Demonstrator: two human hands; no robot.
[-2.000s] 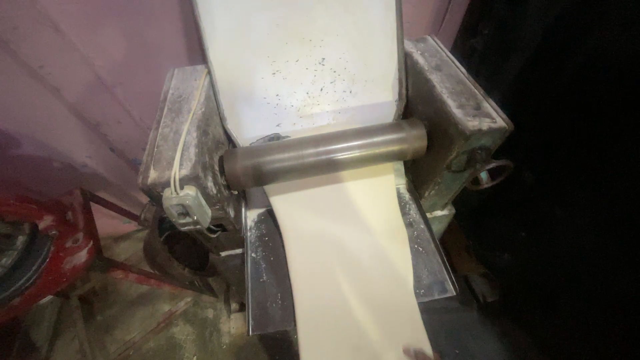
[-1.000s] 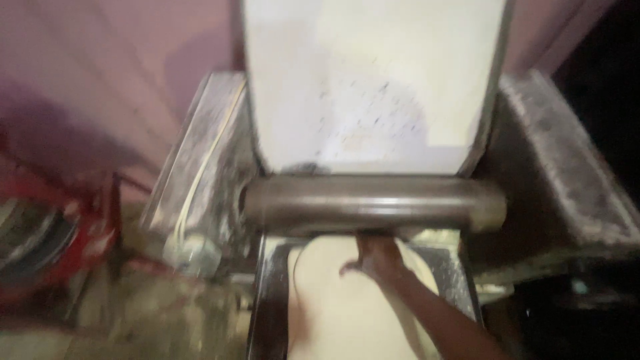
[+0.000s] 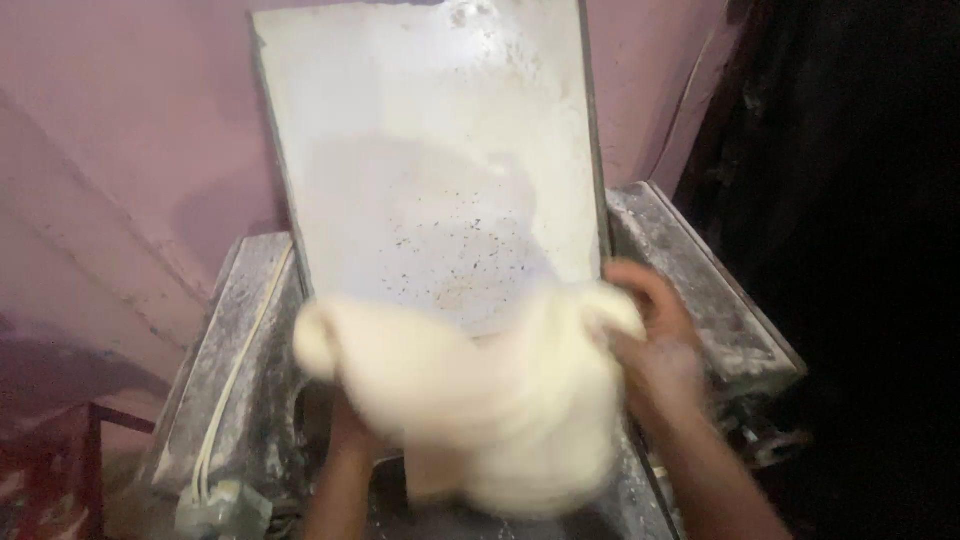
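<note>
A pale, folded sheet of dough [image 3: 480, 390], blurred by motion, hangs between my two hands in front of the slanted white feed board [image 3: 435, 180] of a dough sheeter. My right hand [image 3: 660, 337] grips the dough's upper right corner, thumb and fingers around it. My left hand [image 3: 349, 420] is at the dough's left side, its fingers mostly hidden behind the dough. The metal roller is hidden behind the dough. Dark specks dot the board above it.
Floury metal housings stand on both sides, the left one [image 3: 225, 360] with a pale cable and a switch box [image 3: 223, 510], the right one [image 3: 697, 292] with a handle [image 3: 780, 446] below. A pink wall [image 3: 135, 150] is behind; a red frame [image 3: 52, 465] stands lower left.
The dough lay below the roller, with one hand on it a second ago. Now it is lifted and bunched in front of the board, with both hands in view.
</note>
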